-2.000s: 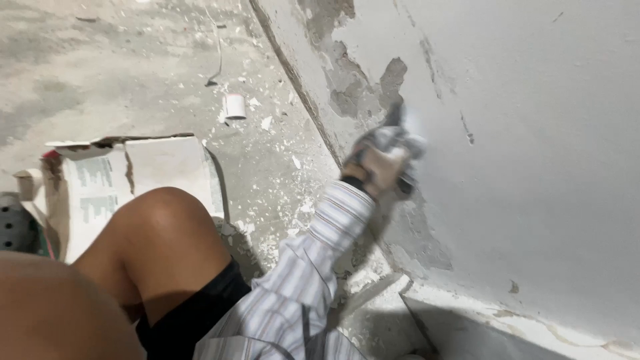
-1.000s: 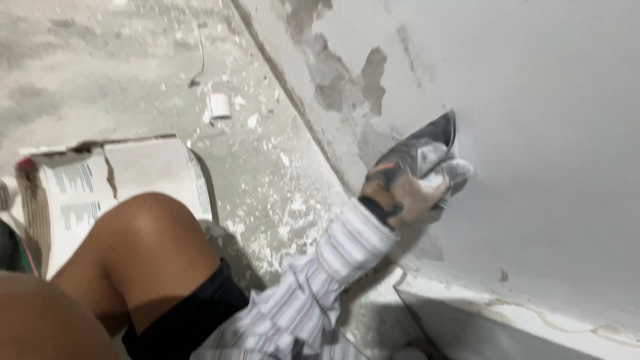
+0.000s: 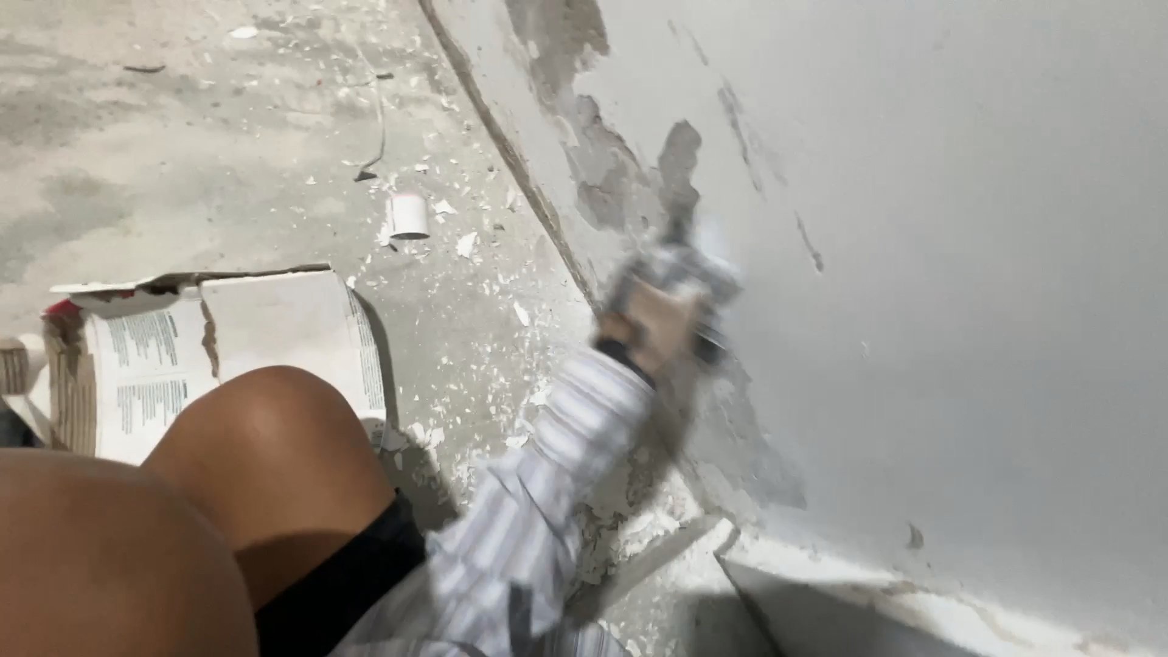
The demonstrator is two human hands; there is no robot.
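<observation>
My right hand (image 3: 662,319), blurred by motion, reaches out from a striped sleeve and is closed on a crumpled sheet of dark abrasive, which looks like sandpaper (image 3: 680,265). Hand and sheet are against the white wall (image 3: 931,274), low down, beside grey patches (image 3: 680,164) where the paint has come off. A dark band circles the wrist. The sheet's edges are too smeared to make out. My left hand is out of the picture.
Paint flakes (image 3: 465,245) lie scattered over the concrete floor (image 3: 228,164) along the wall's foot. A small white cylinder (image 3: 408,216) and a flattened cardboard box (image 3: 283,319) lie left of the arm. A pale ledge (image 3: 821,566) meets the wall at the lower right. My bent knees fill the lower left.
Compared with one second ago, my right hand has moved back along the wall toward the bare patches, still holding the dark sheet. The view has shifted slightly.
</observation>
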